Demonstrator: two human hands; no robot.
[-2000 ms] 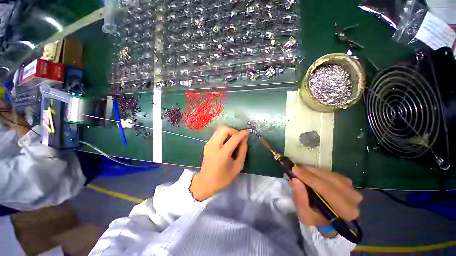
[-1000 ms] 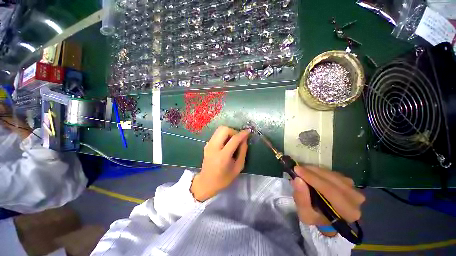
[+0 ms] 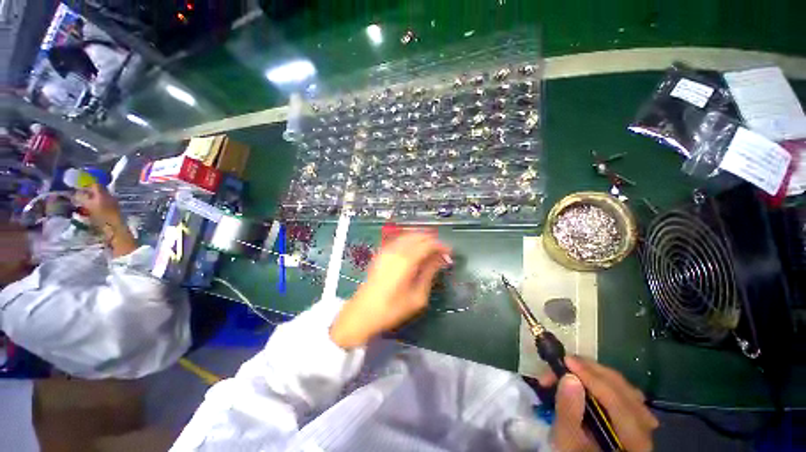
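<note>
My right hand (image 3: 605,402) holds the soldering iron (image 3: 550,344) by its black and yellow handle; the tip points up and left over the mat, touching nothing I can make out. My left hand (image 3: 395,284) is blurred, with its fingertips pinched on a tiny shiny metal part (image 3: 446,259). The hand covers most of the red wires (image 3: 408,231). Dark small components (image 3: 361,255) lie left of it. The thin solder wire runs from the spool (image 3: 231,233) toward my left hand. The clear tray (image 3: 415,141) of shiny parts lies behind.
The tip cleaner tin (image 3: 590,231) stands right of centre, beside a pale strip (image 3: 535,309). A fume fan (image 3: 685,274) is at the right, labelled bags (image 3: 680,110) behind it. A blue stick (image 3: 282,256) and boxes (image 3: 183,172) are left. Another person's sleeve (image 3: 97,309) shows far left.
The view has tilted up and turned. The iron tip has moved away from my left fingertips. My left hand has moved up over the red wires.
</note>
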